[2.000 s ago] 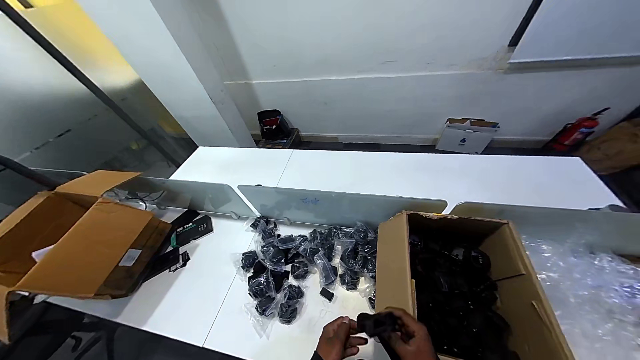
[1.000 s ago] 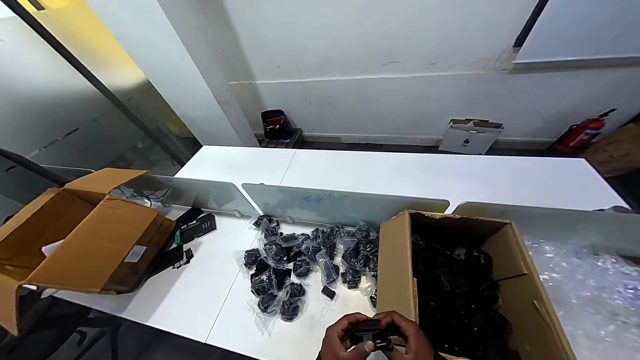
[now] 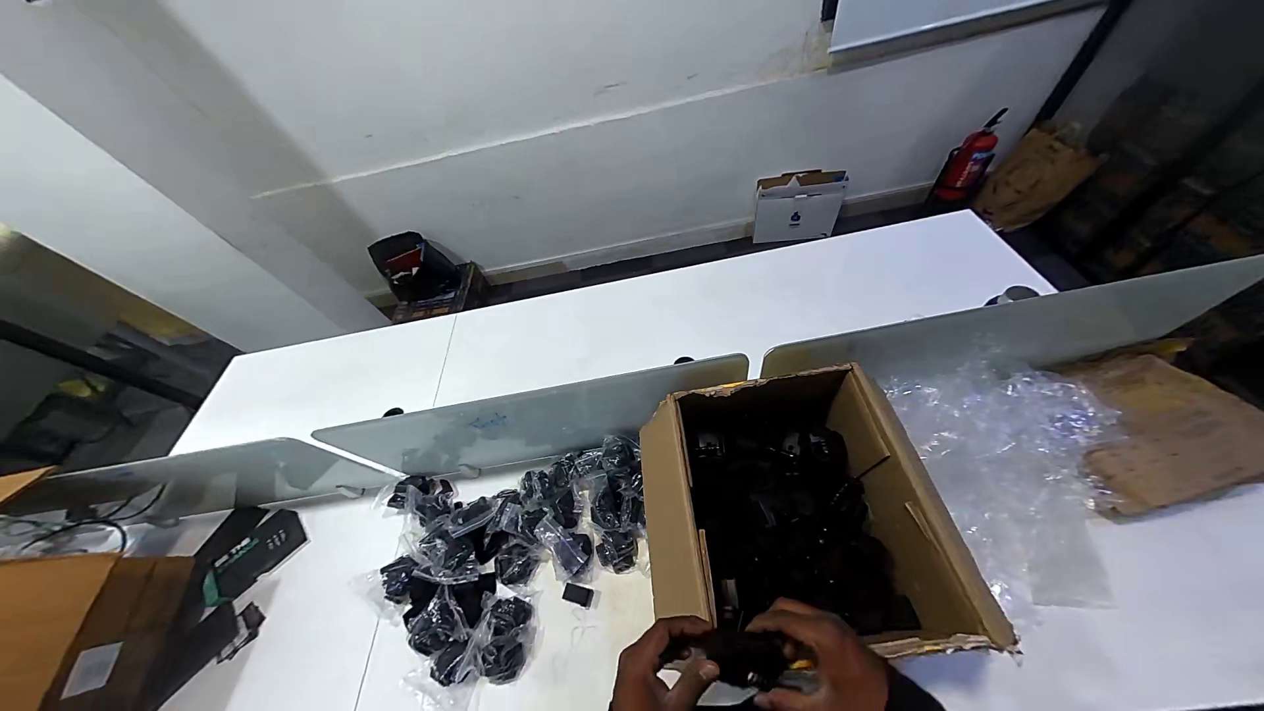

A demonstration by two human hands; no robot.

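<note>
At the bottom of the view, my left hand and my right hand both grip a small black item, whose kind I cannot tell. They hold it at the near edge of an open cardboard box. Many dark items lie inside that box, too dark to name. Left of the box, a pile of black items in clear plastic bags rests on the white table. A small black block lies beside the pile.
Glass dividers run behind the pile and box. Clear plastic wrap and brown paper lie at the right. Another cardboard box and a black printed carton stand at the left. A fire extinguisher stands by the wall.
The view has swung to the right. My hands, still on a black item, are now at the open box's near edge; one second ago they were just left of its near corner.
</note>
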